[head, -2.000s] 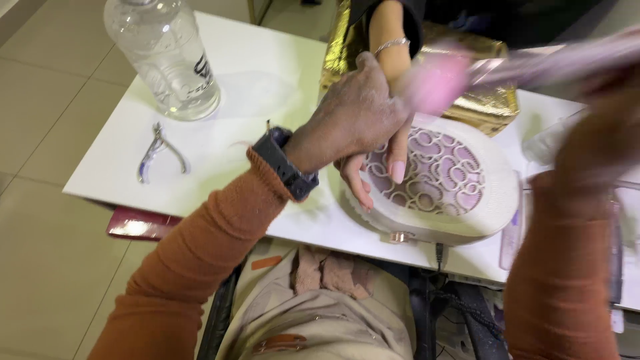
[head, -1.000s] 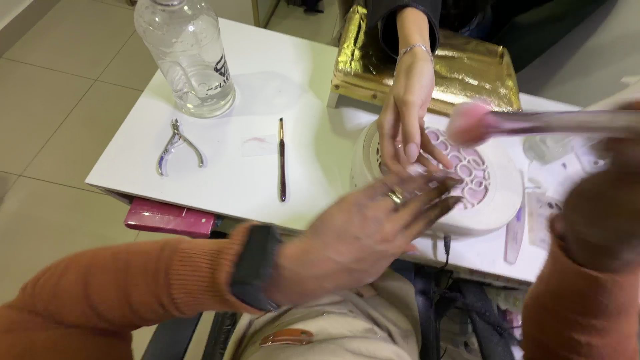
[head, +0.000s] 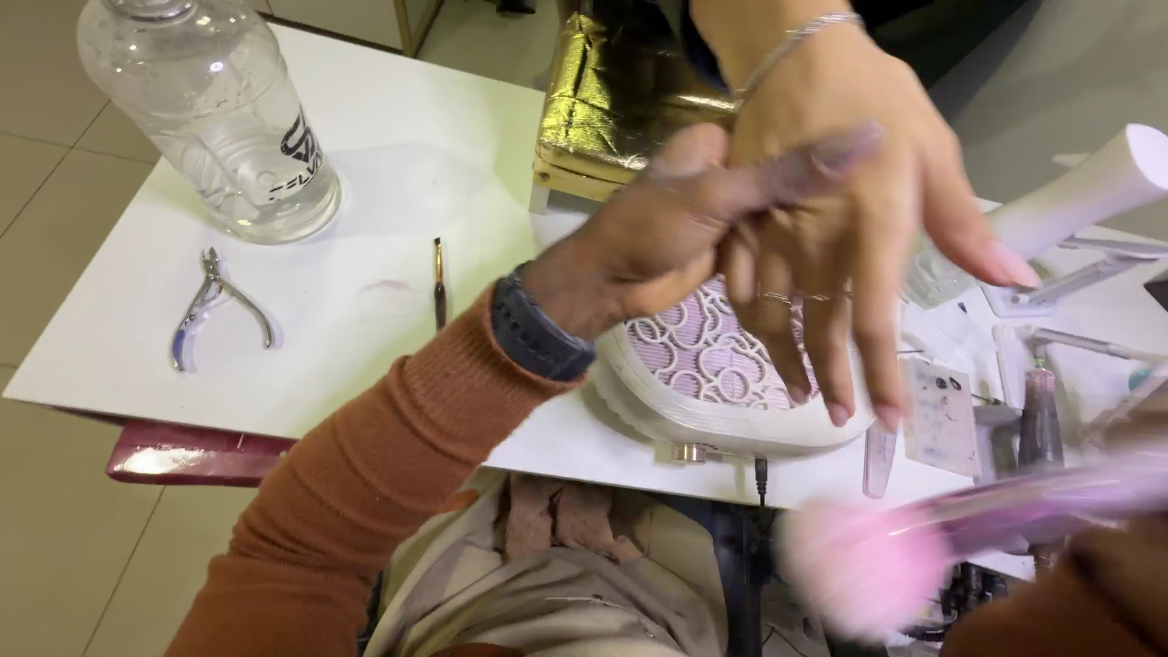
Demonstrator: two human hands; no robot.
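My left hand (head: 675,219), with a dark watch at the wrist, holds another person's hand (head: 839,201) by its palm side, thumb across it. That hand wears a silver bracelet and a thin ring, its fingers pointing down. Beneath it lies a white nail dust collector (head: 730,411) with a patterned pink grille. At the lower right my right hand (head: 1077,584), dark and blurred, grips the pink handle of a fluffy pink dust brush (head: 876,566). The brush head is in front of the table's near edge, apart from the other person's hand.
A clear bottle (head: 246,137), cuticle nippers (head: 214,306) and a thin nail brush (head: 440,283) are on the white table (head: 383,383) at left. A gold cushioned rest (head: 611,109) stands behind. A nail file (head: 879,461), a white lamp (head: 1086,192) and tools lie at right.
The other person's hand has risen from the dust collector, and my left hand now holds it. The pink brush has moved down, nearer to me. The view has come closer.
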